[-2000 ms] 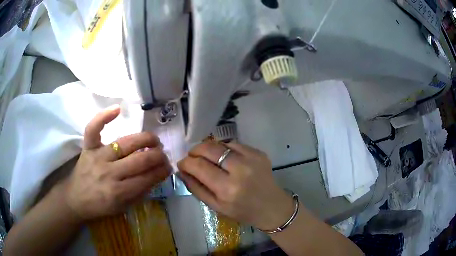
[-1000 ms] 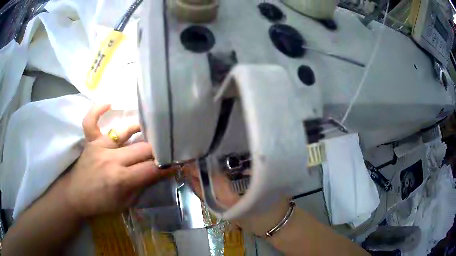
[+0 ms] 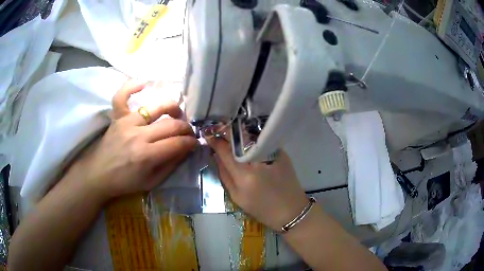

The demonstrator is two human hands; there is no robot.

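A white cut panel (image 3: 58,111) lies left of the sewing machine (image 3: 233,58) and runs under my left hand. My left hand (image 3: 146,145) pinches the panel's edge with fingertips close to the presser foot (image 3: 209,129); the index finger is raised and bent. My right hand (image 3: 255,182) is just right of the foot, its fingertips partly hidden behind the machine's curved guard. It seems to touch the fabric at the needle, but its hold cannot be made out. The shiny needle plate (image 3: 212,188) shows below the foot.
A white strip bundle (image 3: 371,169) lies right under the machine arm, with a black-handled tool (image 3: 406,182) beside it. Yellow-orange tape (image 3: 132,233) covers the front table. More white fabric (image 3: 26,58) lies far left. White bundles (image 3: 448,227) are heaped beyond the right end.
The camera view has shifted repeatedly, so the machine head appears in different places. Both hands stay near the needle; my right fingers are less visible than two seconds ago.
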